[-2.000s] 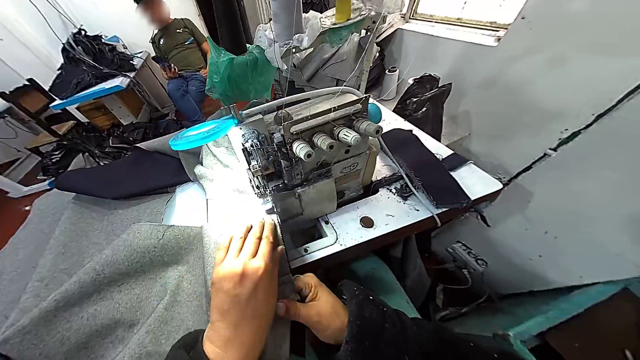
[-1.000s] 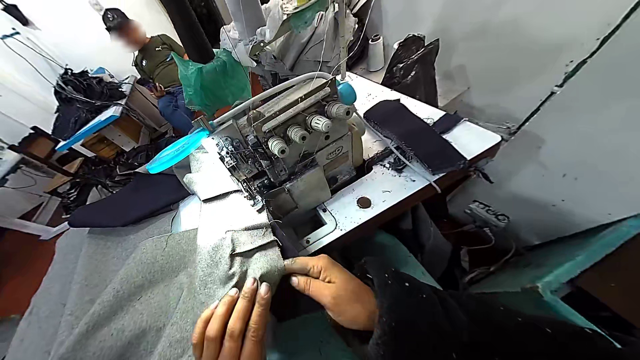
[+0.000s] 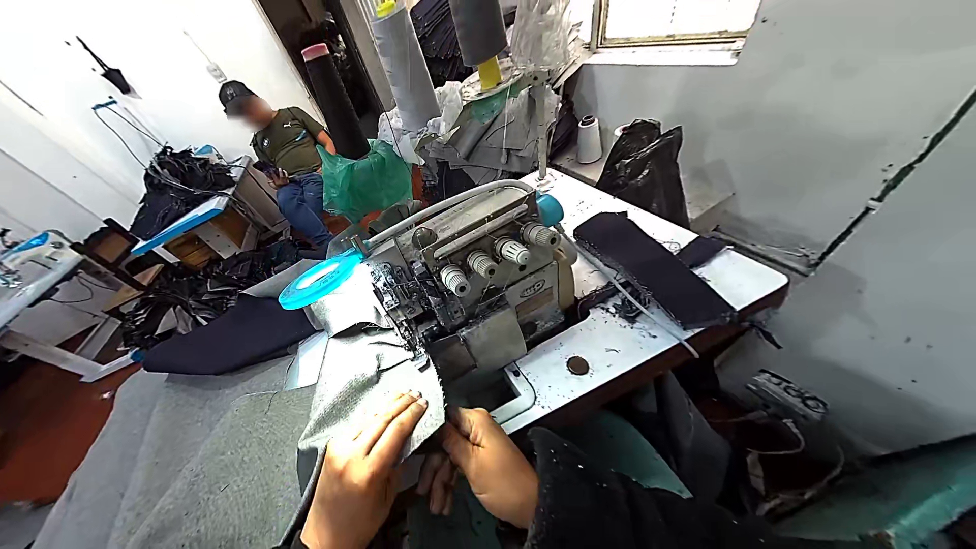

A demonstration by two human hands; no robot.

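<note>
An overlock sewing machine [image 3: 488, 274] stands on a white table, its presser foot area facing left. Grey fabric [image 3: 366, 389] runs from the machine's needle area down and left over the work surface. My left hand [image 3: 374, 465] lies on this fabric with its fingers extended, pressing it from above. At the fabric's right edge, just below the machine, my right hand [image 3: 480, 457] pinches the edge between thumb and fingers; its lower fingers are partly in shadow. A blue ring-shaped lamp or guard [image 3: 324, 278] sits at the machine's left.
Dark fabric pieces [image 3: 656, 267] lie on the table [image 3: 610, 389] right of the machine. Another dark piece [image 3: 229, 335] lies at left. Thread cones [image 3: 404, 69] stand behind, near a green plastic bag [image 3: 366, 179]. A person [image 3: 290, 152] sits at the back left. A black bag [image 3: 648, 168] stands behind the table.
My left hand has moved from the fabric's lower part up nearer the machine since one second ago. The fabric bunched before the machine now lies flatter. The view has shifted.
</note>
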